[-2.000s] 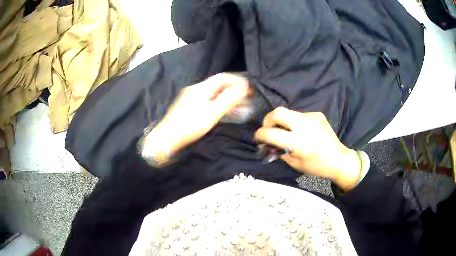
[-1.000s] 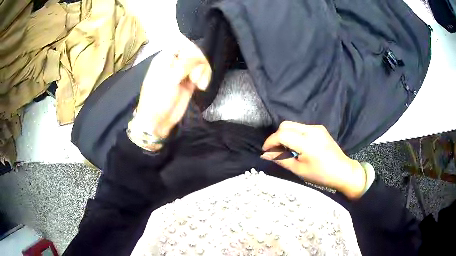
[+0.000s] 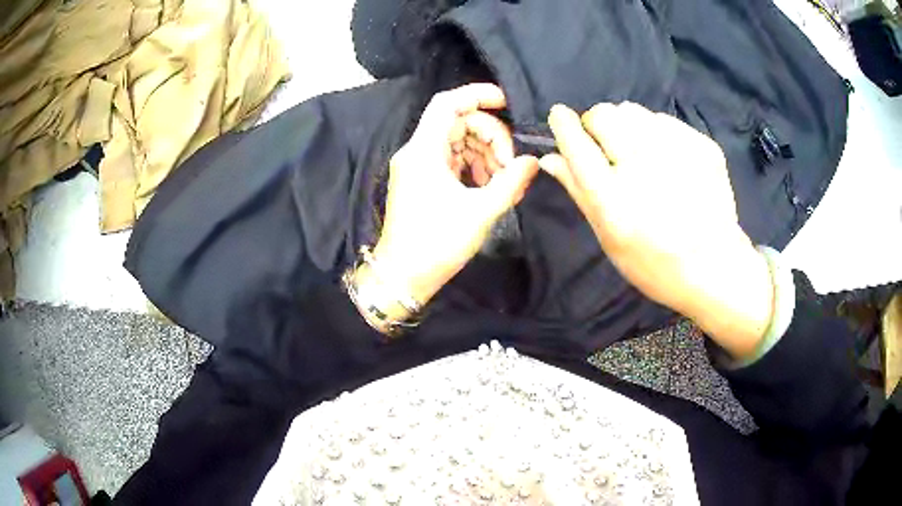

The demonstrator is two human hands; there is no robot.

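A large dark jacket lies in front of me and reaches over the table's near edge. My left hand is at the fold in its middle, palm partly turned up, fingers curled and thumb pointing right. Whether it pinches the cloth I cannot tell. My right hand is just right of it, with its thumb and fingers closed around a thin grey pointed thing, perhaps thread snips. The rest of that thing is hidden in the hand. A loose thread cannot be made out.
Tan garments are piled at the upper left on the white table. A small black lump with cord lies on the jacket's right part. A dark object is at the upper right. A red-edged box is at the lower left.
My left hand, raised at the left a second ago, is back over the jacket's middle. My right hand has moved up and forward from near my body to meet it. The jacket's fold has shifted.
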